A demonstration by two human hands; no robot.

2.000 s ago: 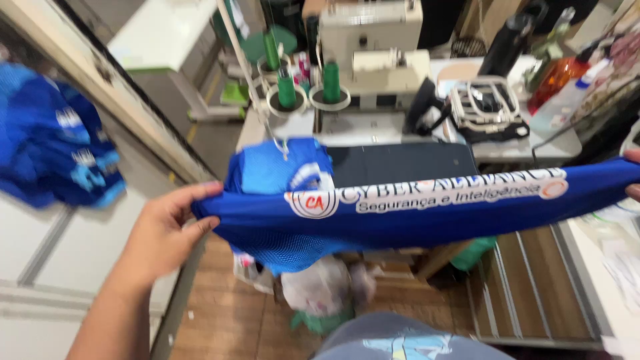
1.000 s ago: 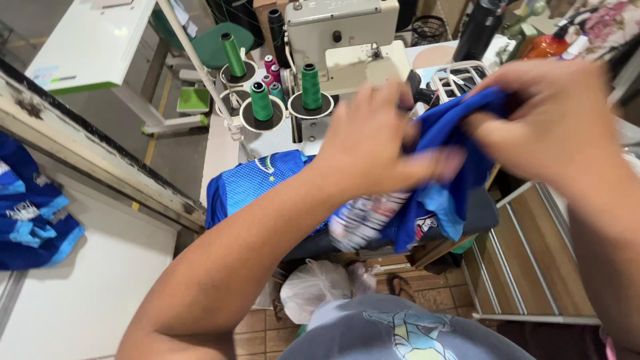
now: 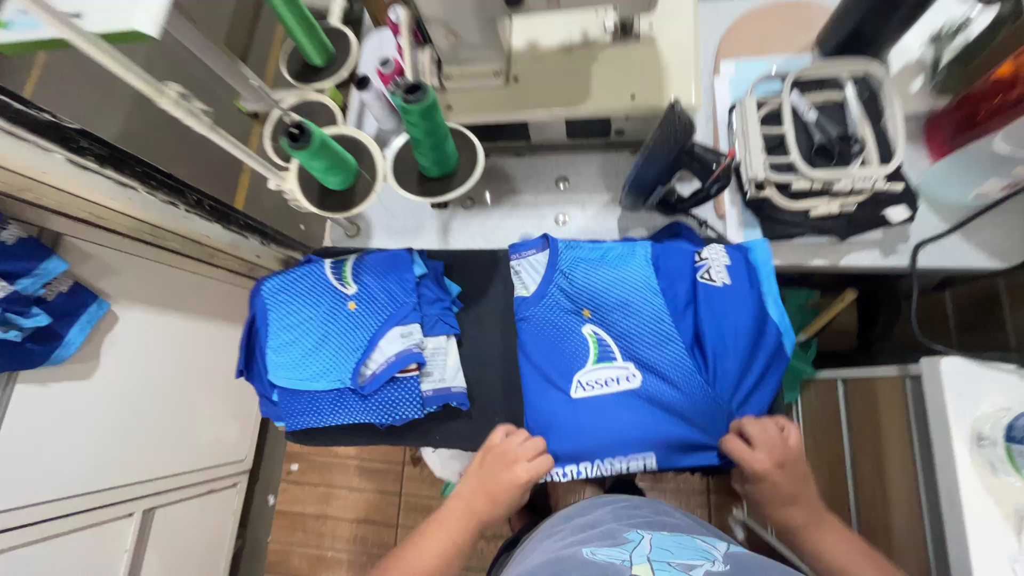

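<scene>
A blue jersey (image 3: 616, 352) with a printed emblem and white lettering lies folded over the right part of a black padded board (image 3: 488, 344). My left hand (image 3: 510, 468) pinches its near left edge, and my right hand (image 3: 772, 460) grips the near right edge. Its collar is at the far left corner, and a sleeve lies towards the right. On the board's left part rests a stack of folded blue jerseys (image 3: 344, 328), apart from the held one. Part of the fingertips of both hands is hidden by the grip on the cloth.
Green thread spools (image 3: 432, 132) on round holders stand beyond the stack, beside a cream sewing machine (image 3: 592, 72). Embroidery hoops (image 3: 840, 136) lie at the back right. More blue garments (image 3: 40, 304) hang over a white surface at far left. A white-topped table edge (image 3: 952, 456) is at right.
The jersey, stretched between both hands and then bunched up in them, now lies folded on the board's right part. Both hands have come down to its near edge.
</scene>
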